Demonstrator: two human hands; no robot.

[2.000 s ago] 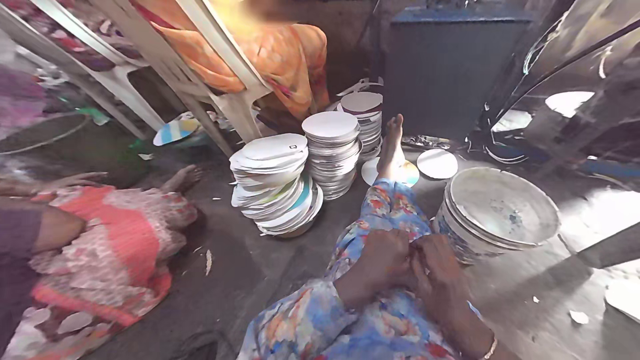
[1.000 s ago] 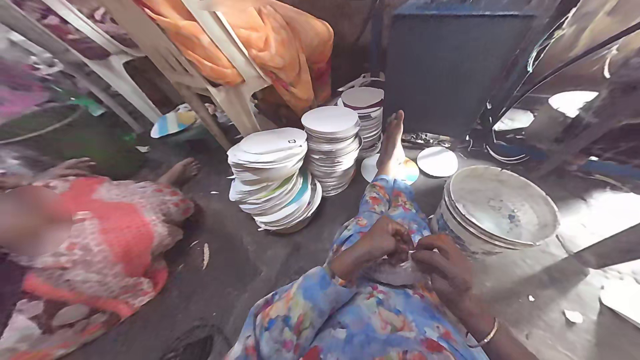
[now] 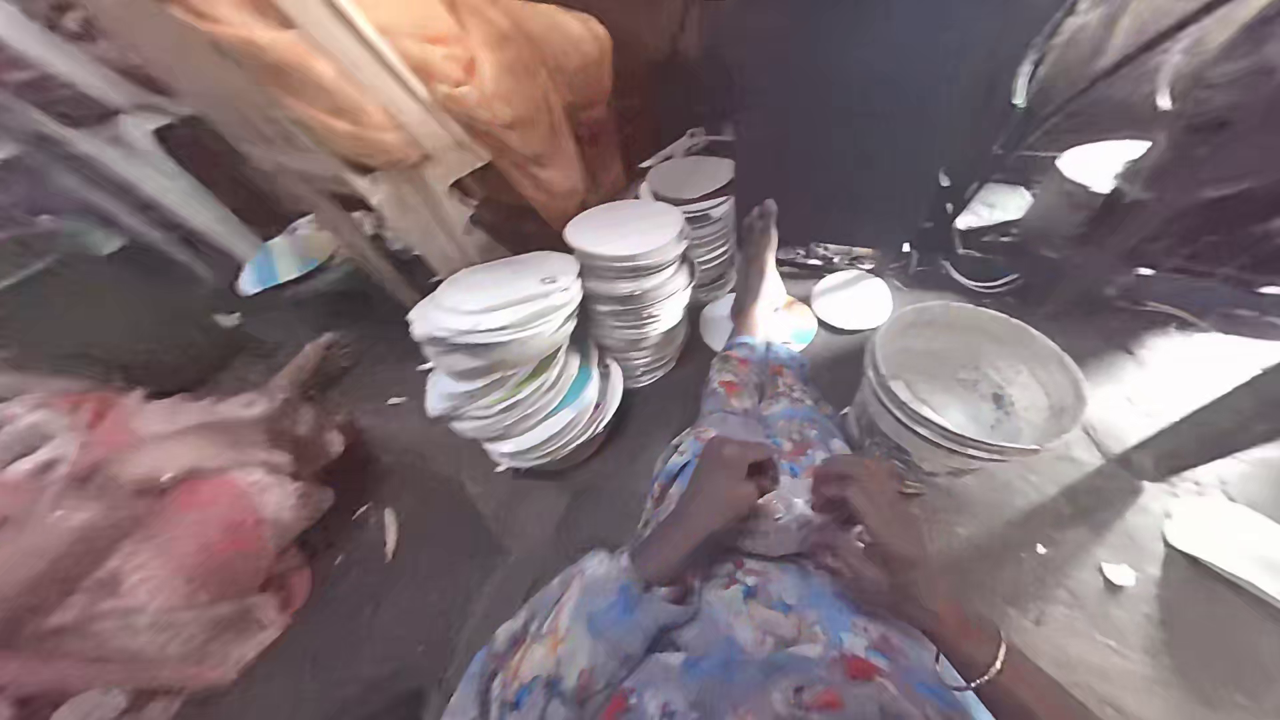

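My left hand [image 3: 722, 495] is curled above the floral cloth over my lap. Close to its right is my right hand [image 3: 865, 500], blurred, its fingers bent, with a bangle on the wrist. Between the two lies something small and pale that I cannot make out; whether either hand grips it is unclear. Beyond them my bare foot [image 3: 757, 262] rests on or beside a round disc with a coloured edge [image 3: 795, 325]. Left of my leg stand a leaning stack of pale discs [image 3: 500, 290], a second stack [image 3: 628, 235] and a third [image 3: 692, 180].
A whitish bucket [image 3: 975, 375] stands right of my leg, near a white disc [image 3: 852, 300] on the floor. Behind is a dark box-like object [image 3: 860, 120]. Plastic chair parts [image 3: 400, 130] are at the upper left. A person in patterned red clothing [image 3: 190, 530] sits at left.
My hands, closer together two seconds ago, are now a little apart. The person at left has shifted, and the head and hand seen there a second ago are out of view.
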